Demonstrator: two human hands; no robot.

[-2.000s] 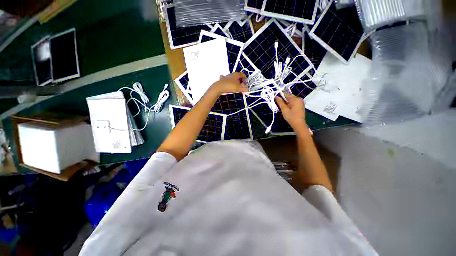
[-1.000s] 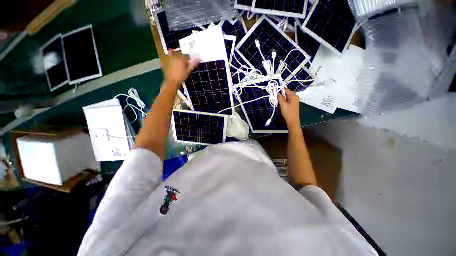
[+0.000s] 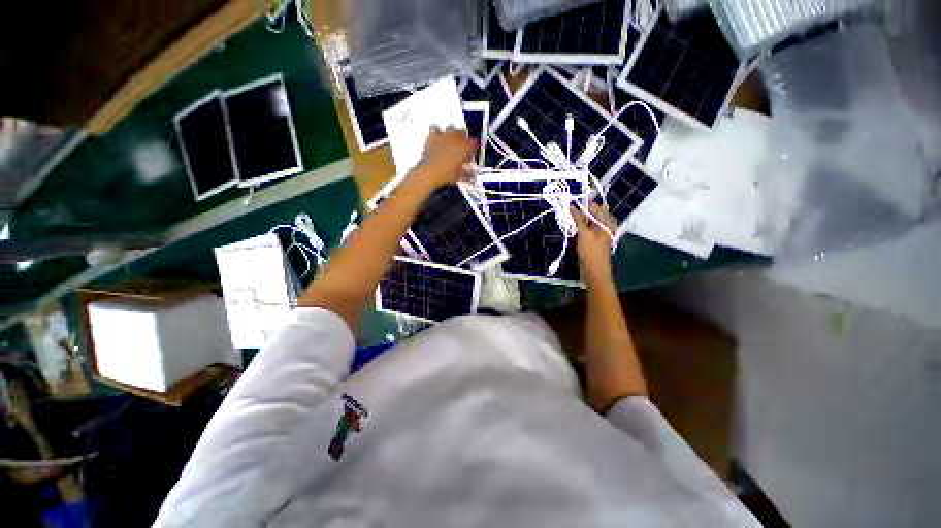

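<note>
Framed dark solar panels lie overlapping on the bench, one (image 3: 428, 290) near its front edge and one tilted (image 3: 454, 225) under my left forearm. My left hand (image 3: 450, 155) is over the lower part of a white panel back (image 3: 415, 116), beside the left end of a white frame edge; its fingertips are too blurred to tell its grip. My right hand (image 3: 595, 225) is at the right of a bundle of white cables (image 3: 560, 193), with its fingers closed on the cords. Loose plugs (image 3: 569, 123) fan out above the bundle.
White panel backs (image 3: 702, 186) and crinkled clear plastic (image 3: 836, 155) lie at right. Stacked white panels (image 3: 253, 294) with coiled cords (image 3: 305, 233) are at left, beside a carton (image 3: 191, 389) holding a white block (image 3: 129, 343). Two panels (image 3: 263, 129) lie at far left.
My left hand has moved from the left edge of the pile rightwards, towards the cables. The panel near my left forearm now lies tilted. My right hand stays at the cable bundle.
</note>
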